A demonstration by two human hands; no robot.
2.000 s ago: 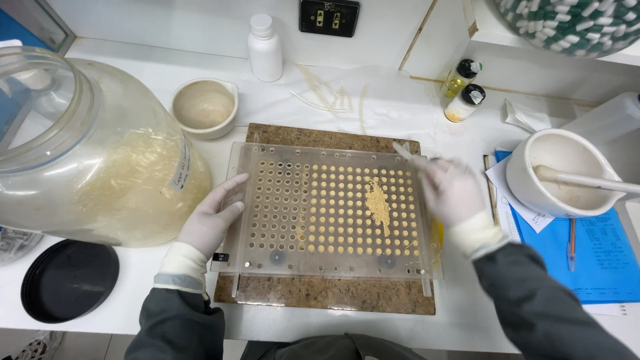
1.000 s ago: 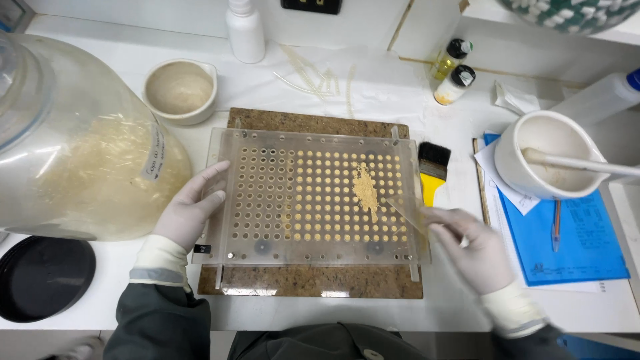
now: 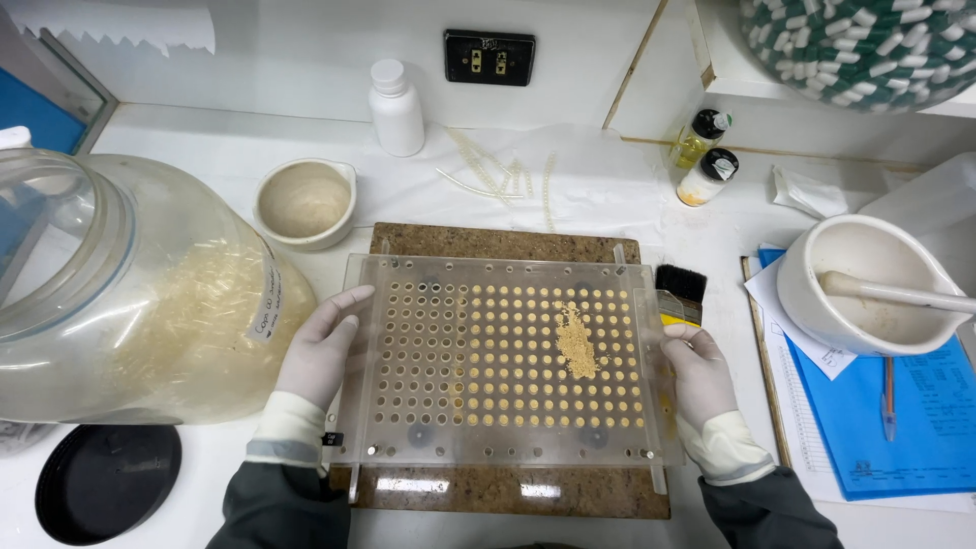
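Note:
A clear plastic capsule-filling board (image 3: 419, 450) lies on a brown stone slab (image 3: 503, 242). Its holes on the right are filled with pale yellow powder, while those on the left look unfilled. A small heap of powder (image 3: 576, 347) sits on the board's right part. My left hand (image 3: 320, 347), gloved, holds the board's left edge with fingers and thumb. At the right edge, my gloved right hand (image 3: 698, 370) pinches a clear plastic scraper (image 3: 650, 324), partly hard to see against the board. Behind that hand lies a brush (image 3: 681, 290) with black bristles.
Left stand a large jar of clear capsules (image 3: 191, 305), a black lid (image 3: 107, 484) and a small mortar (image 3: 305, 202). A white bottle (image 3: 396, 110) and small vials (image 3: 707, 177) are behind. Right, a mortar with pestle (image 3: 869, 282) stands by blue papers (image 3: 915, 412).
My right hand, with the scraper, has moved from beyond the board's upper right to lower right, then up against its right edge. My left hand stays at the left edge.

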